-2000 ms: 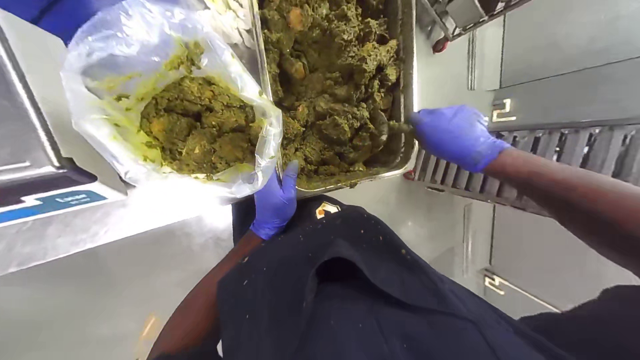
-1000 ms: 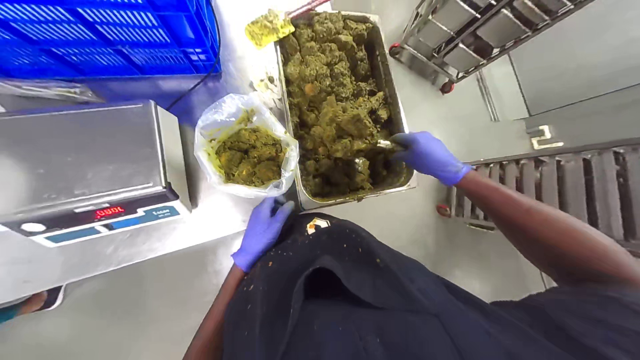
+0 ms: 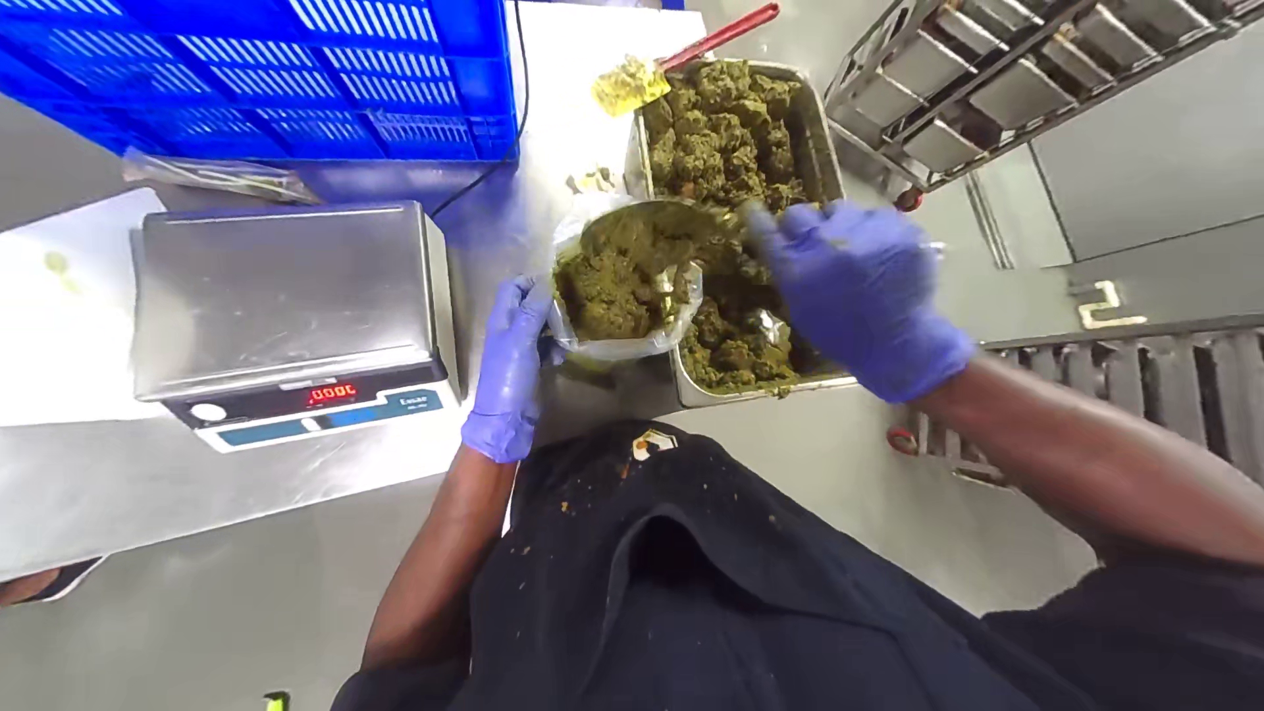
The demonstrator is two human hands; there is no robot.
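Note:
My right hand (image 3: 859, 286), in a purple glove and blurred, grips the handle of a metal scoop (image 3: 657, 222) loaded with green-brown chunky food. The scoop is over a clear plastic bag (image 3: 632, 348) that holds more of this food. My gloved left hand (image 3: 513, 346) is at the bag's left side; whether its fingers grip the plastic is hard to tell. Right beside the bag lies a deep steel pan (image 3: 828, 148) of the same chunky food (image 3: 726, 128), partly hidden by my right hand.
On the left stands a weighing scale (image 3: 286, 296) with a lit display. Behind it is a blue plastic crate (image 3: 276, 79). A red-handled tool (image 3: 726, 35) with a yellow-smeared end lies by the pan. A wheeled metal rack (image 3: 987, 89) is at upper right, a slatted metal structure (image 3: 1136, 380) at right.
My right hand has moved left from the pan's right side and brought the loaded scoop over the bag. My left hand stays by the bag. The view has shifted, showing more on the left.

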